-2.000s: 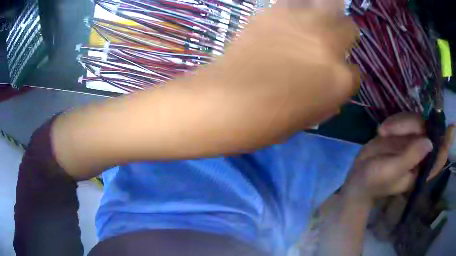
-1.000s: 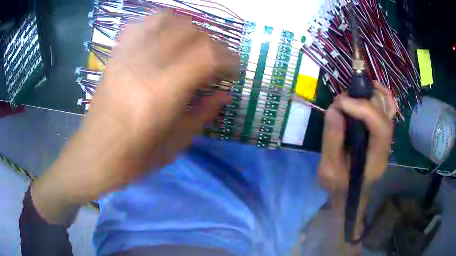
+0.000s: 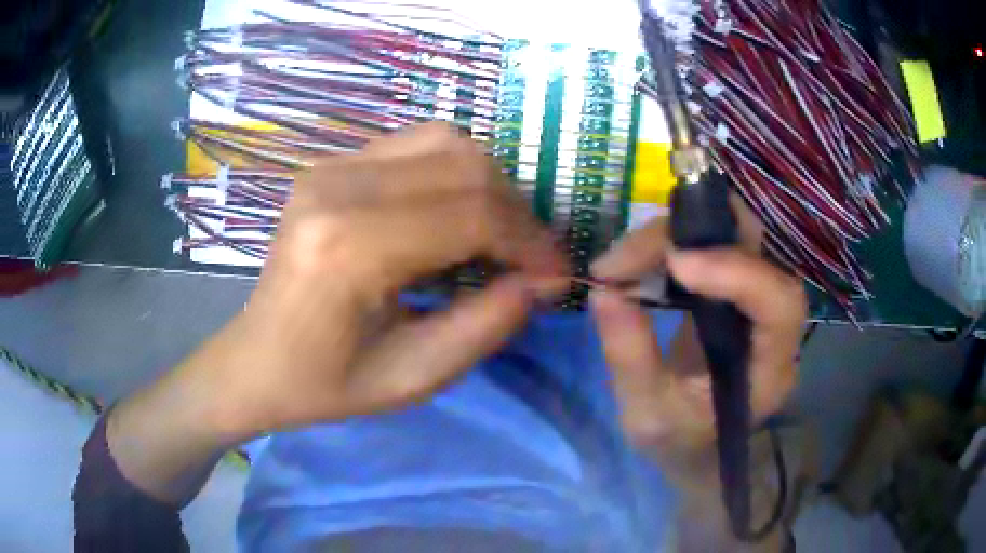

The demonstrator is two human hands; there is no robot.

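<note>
My right hand [image 3: 708, 313] holds the black soldering iron [image 3: 708, 221], its brass collar and dark tip pointing up and away. Its thumb and forefinger also pinch the end of a thin wire lead [image 3: 589, 283]. My left hand [image 3: 389, 281], slightly blurred, pinches the same lead from the left, fingertips close to the right ones. The lead is over the near edge of the green PCB panel [image 3: 557, 140]. Rows of soldered leads [image 3: 346, 81] lie left of the panel, white plugs at their far left. The lead's other end is hidden.
A thick pile of loose red and black leads [image 3: 800, 140] lies at the right. A yellow note [image 3: 922, 99] and a round white-grey roll [image 3: 946, 232] are at the right edge. Striped boards [image 3: 54, 162] stand at far left. Yellow patches [image 3: 652, 173] show on the white backing.
My left hand has moved from over the leads toward the panel's near edge. My right hand, with the iron, has come from the right side to meet it. The lead is now stretched between them.
</note>
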